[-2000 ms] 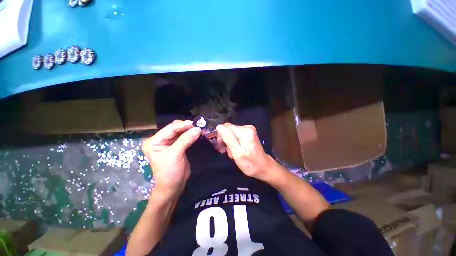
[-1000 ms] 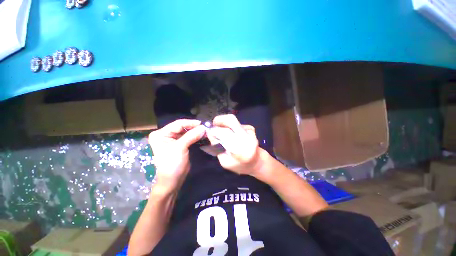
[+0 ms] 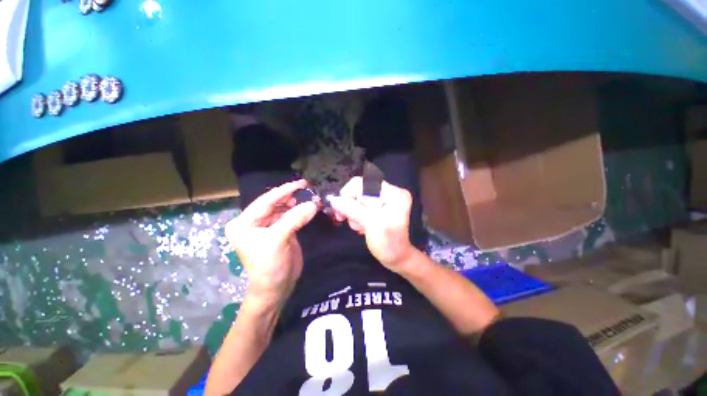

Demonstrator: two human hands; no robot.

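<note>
My left hand (image 3: 267,240) is bare, above my lap, with thumb and fingertips pinching a small round metal disc (image 3: 314,196), seen nearly edge-on. My right hand (image 3: 380,220) is just right of it, closed on a small hand tool (image 3: 372,179) whose dark flat end sticks up from the fist. A small pale tip shows between the hands; I cannot tell if it touches the disc. Several toothed silver discs (image 3: 71,93) lie in a row at the left of the bench edge. More discs (image 3: 94,5) are cut off by the top edge.
The blue-green bench (image 3: 310,46) curves across the top. White sheets (image 3: 9,46) are cut off at both upper corners. Open cardboard (image 3: 535,186) stands below the bench at right. A blue item (image 3: 504,283) and boxes (image 3: 605,329) lie lower right. White bits litter the floor.
The right hand has turned and moved slightly away from the left, and the tool's dark end now shows above it. The bench and its discs sit slightly higher and further left in view.
</note>
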